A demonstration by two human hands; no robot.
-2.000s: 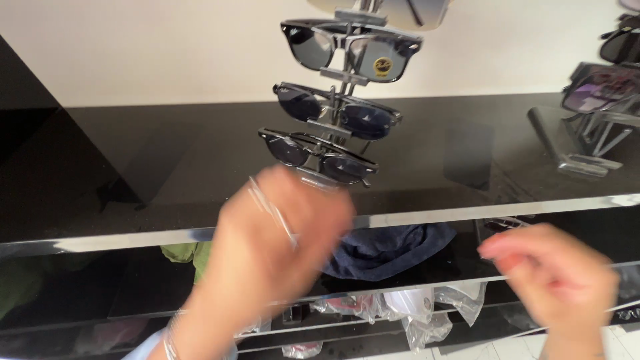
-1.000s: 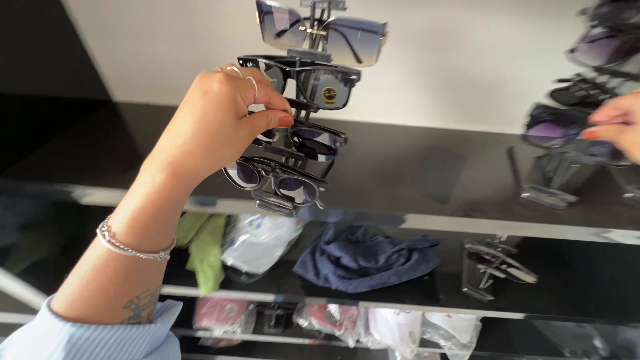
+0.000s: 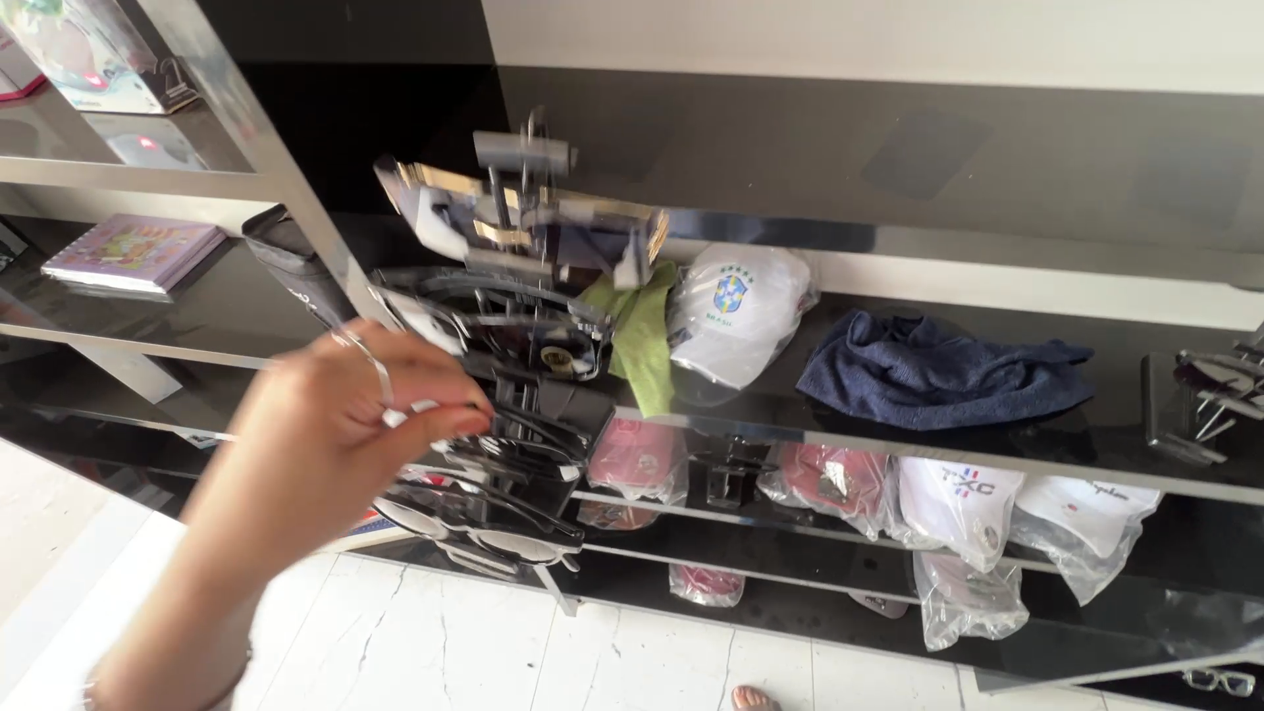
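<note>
My left hand (image 3: 346, 425), with rings on it, pinches the display stand of sunglasses (image 3: 523, 385) or a frame on it; fingers hide the exact grip. The stand hangs tilted in front of the shelves, off the upper shelf. At its top sit gold-trimmed sunglasses (image 3: 533, 222), blurred. Below them are black-framed sunglasses (image 3: 494, 316) with a round sticker on one lens, then a darker pair, and lowest, sunglasses with pale lenses (image 3: 474, 523). My right hand is out of view.
On the middle shelf lie a green cloth (image 3: 642, 346), a bagged white cap (image 3: 741, 311), a navy cloth (image 3: 938, 370) and another eyewear stand (image 3: 1205, 395). Bagged caps (image 3: 958, 504) fill lower shelves. A metal upright (image 3: 267, 138) divides the shelving, with a notebook (image 3: 133, 252) beyond it.
The sunglasses stand, on the upper shelf earlier, is now off it in front of the shelving at the left. My right hand has left the view, which has swung left and down.
</note>
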